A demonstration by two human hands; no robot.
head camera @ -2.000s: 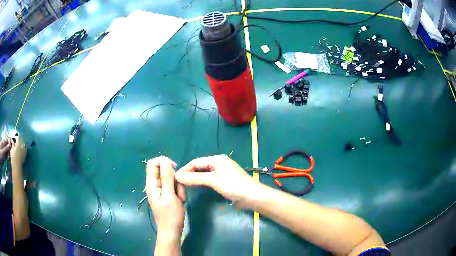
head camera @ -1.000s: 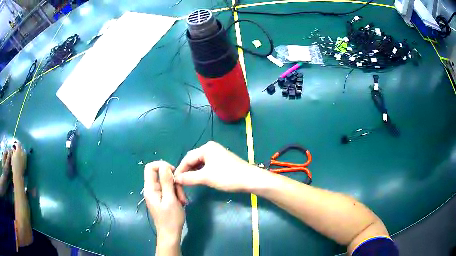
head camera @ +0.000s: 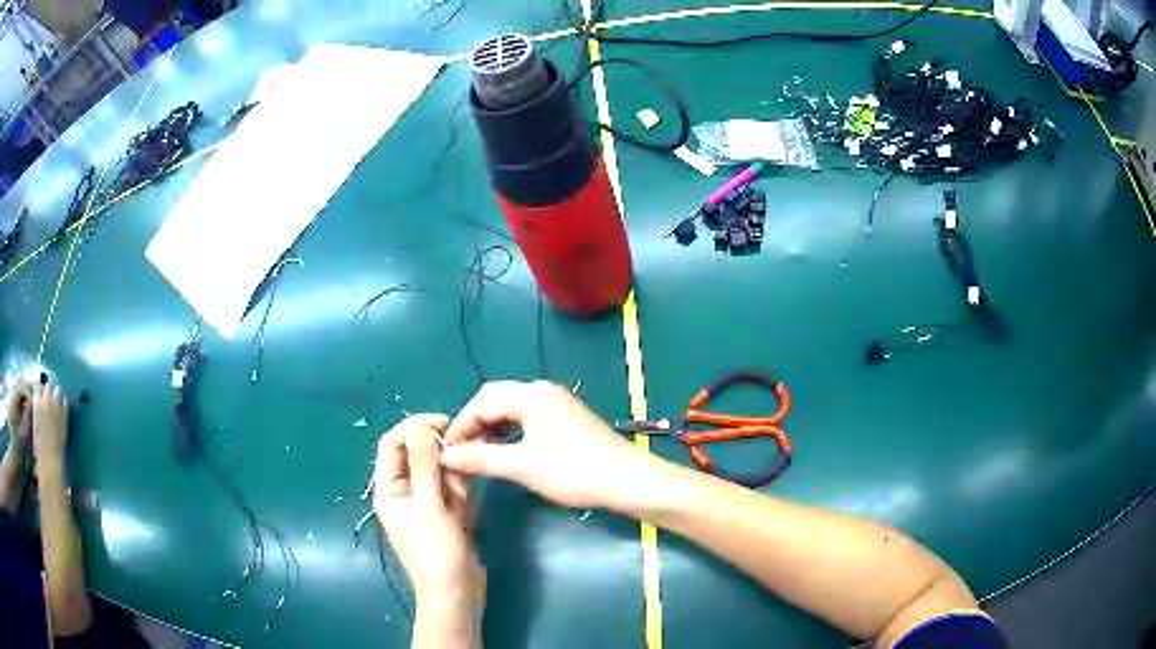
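Note:
My left hand (head camera: 425, 501) and my right hand (head camera: 539, 437) are bare and meet fingertip to fingertip low in the middle of the view. A short pale wire end (head camera: 441, 441) shows between the pinched fingertips. A thin black cable (head camera: 472, 330) runs in a loose loop above my hands, and thin strands hang below my left hand. What exactly each set of fingertips pinches is too small to tell. Scissors (head camera: 735, 429) with orange and black handles lie to the right, above my right forearm, blades toward my hands.
A red and black heat gun (head camera: 564, 241) stands upright beyond my hands. A white paper sheet (head camera: 285, 178) lies left of it. Black plastic parts (head camera: 739, 224), a pink pen (head camera: 733, 185), a plastic bag (head camera: 761, 142) and a cable pile (head camera: 951, 121) lie right. Another person's hands (head camera: 41, 412) show far left.
The looped cable beyond my hands has shifted and curled. My fingertips stay together, with slight finger movement. The scissors' blades, covered by my right arm a second ago, show again.

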